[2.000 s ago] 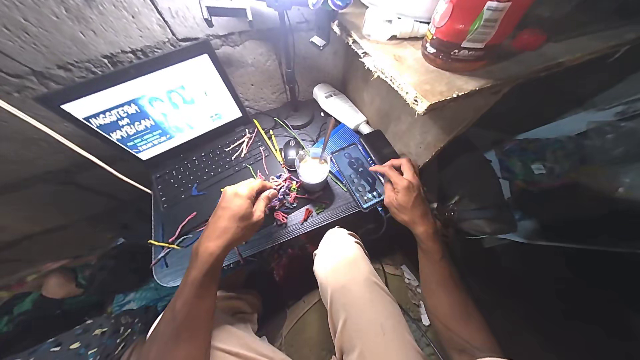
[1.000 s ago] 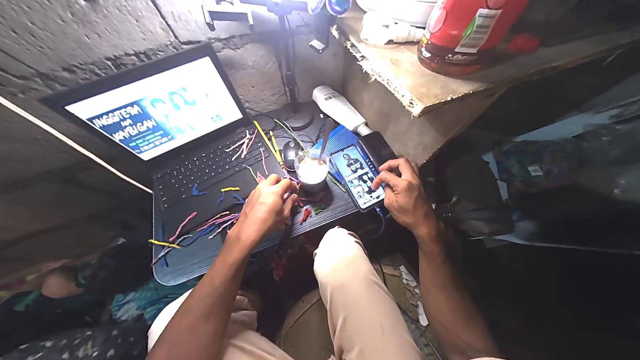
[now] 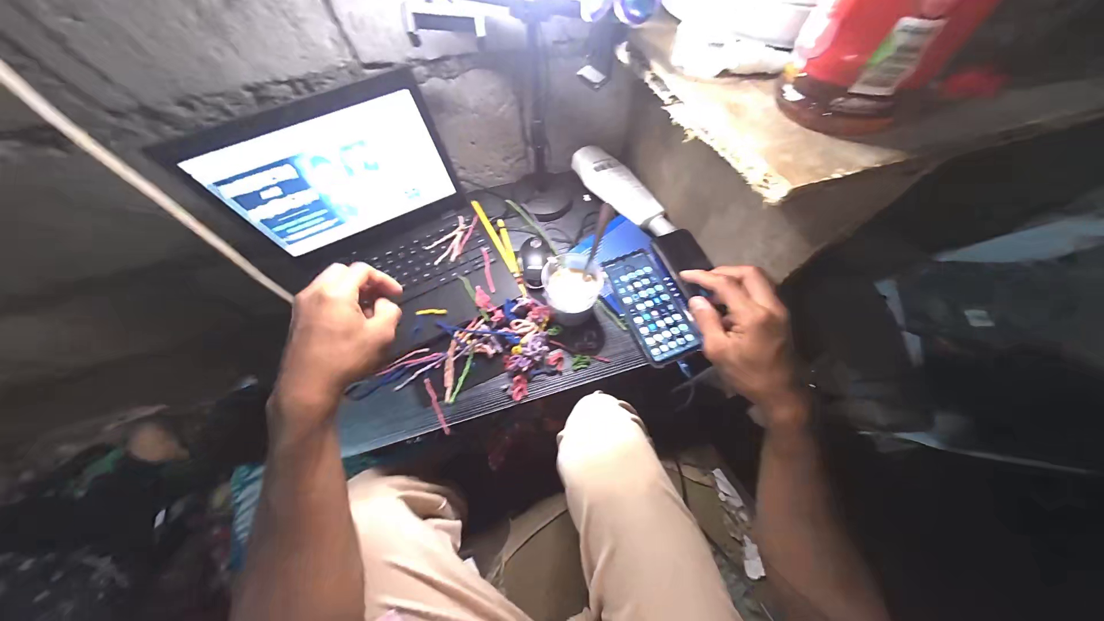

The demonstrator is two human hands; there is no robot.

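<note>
My left hand (image 3: pixel 345 323) is curled over the left side of the laptop's keyboard (image 3: pixel 423 263); whether anything is between its fingers cannot be told. My right hand (image 3: pixel 742 323) is at the right edge of a smartphone (image 3: pixel 651 306), whose lit screen shows rows of icons; thumb and forefinger are apart beside it. Between the hands lies a pile of colourful fuzzy stems, perhaps pipe cleaners (image 3: pixel 517 341), some straight and some curled. A clear plastic cup (image 3: pixel 573 289) with whitish contents and a stick stands behind the pile, next to a black computer mouse (image 3: pixel 533 261).
The laptop screen (image 3: pixel 319 177) glows at the back left. Behind the phone lies a white bottle (image 3: pixel 617 185), near a lamp stand (image 3: pixel 539 129). A rough-edged shelf (image 3: pixel 828 164) at the right carries a red container (image 3: pixel 888 65). My knee (image 3: pixel 604 431) is close to the table's front edge.
My left hand has moved left, from the stem pile to over the keyboard. The phone's screen has changed from a picture to icons. More stems lie spread left of the pile than two seconds ago.
</note>
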